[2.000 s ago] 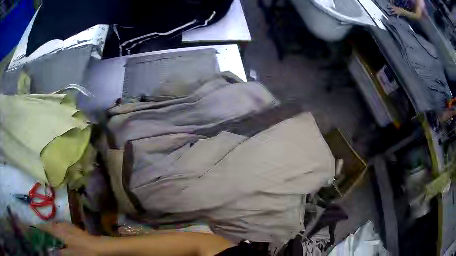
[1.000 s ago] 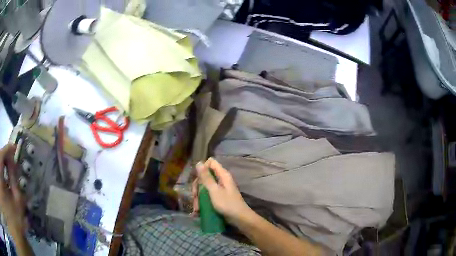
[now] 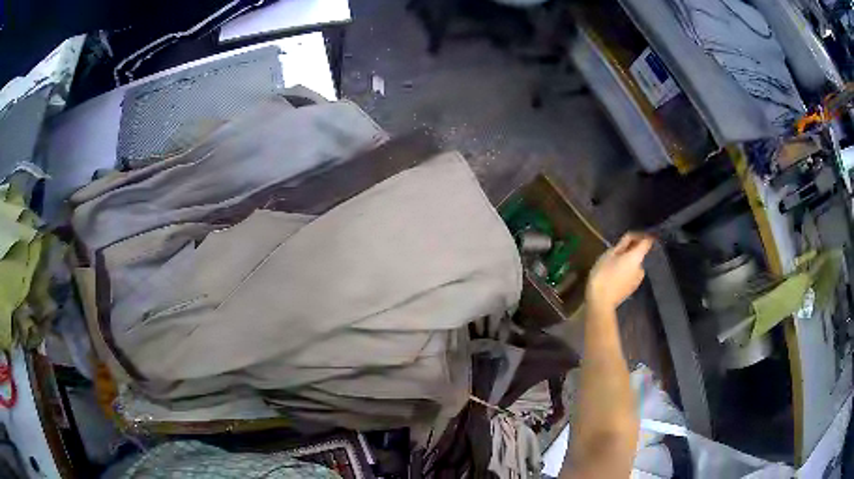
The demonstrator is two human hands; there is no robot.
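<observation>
My right hand [image 3: 618, 268] is raised at the right of centre, past a cardboard box [image 3: 582, 224] with green and greyish cones [image 3: 536, 242] in it. The fingers look bent together and are small and blurred. I see no cone in the hand, and whether it pinches something thin cannot be told. My left hand is out of the picture. Taupe garment panels [image 3: 375, 253] lie in a wide layered pile in front of me, left of the box.
Pale green fabric [image 3: 17, 267] and a red scissor handle [image 3: 7, 382] are cut off at the left edge. Crumpled cloth [image 3: 513, 444] lies below the box. A white-legged table with grey cloth [image 3: 735, 65] stands upper right. Another green cloth piece [image 3: 782, 304] hangs right.
The view has swung right. My right hand has moved from my lap, where it held a green cone, to beyond the box; the cone is no longer seen in it. My left hand has left the picture.
</observation>
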